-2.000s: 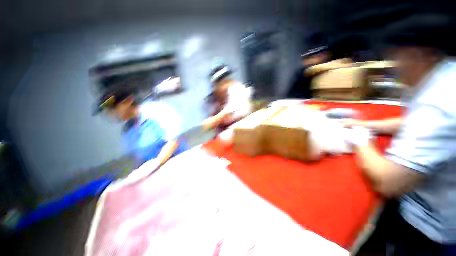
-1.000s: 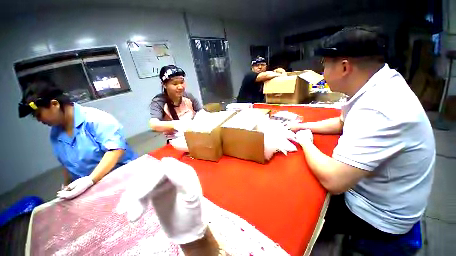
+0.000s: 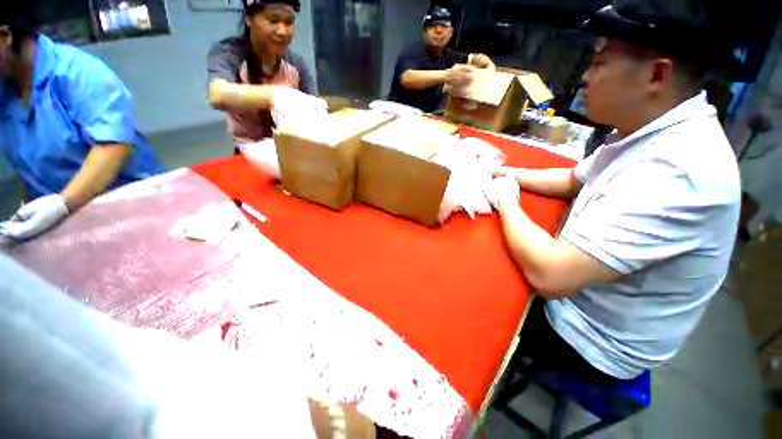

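Note:
A large, blurred white-grey shape fills the lower left corner. It looks like my right hand [image 3: 154, 373] in a white glove, very close to the camera, with a strip of skin or wrist at the bottom edge. Its fingers cannot be made out. My left hand is not in view. In front of me lies the wrinkled pink-white padded cover [image 3: 111, 249], glaring white near me, with small red and dark scraps on it. A thin marker-like stick [image 3: 250, 211] lies by the boundary with the red cloth [image 3: 369, 266].
Two cartons [image 3: 317, 167] [image 3: 399, 180] stand side by side mid-table, with white foam bags [image 3: 467, 176] at their right. A larger open carton [image 3: 480, 101] is at the far end. Several people are around the table; the person at right sits on a blue stool [image 3: 609, 390].
The view has swung, shifting cartons and people left and up. The gloved hand has gone from mid-picture to the lower left, much closer and blurred. The marker-like stick now shows.

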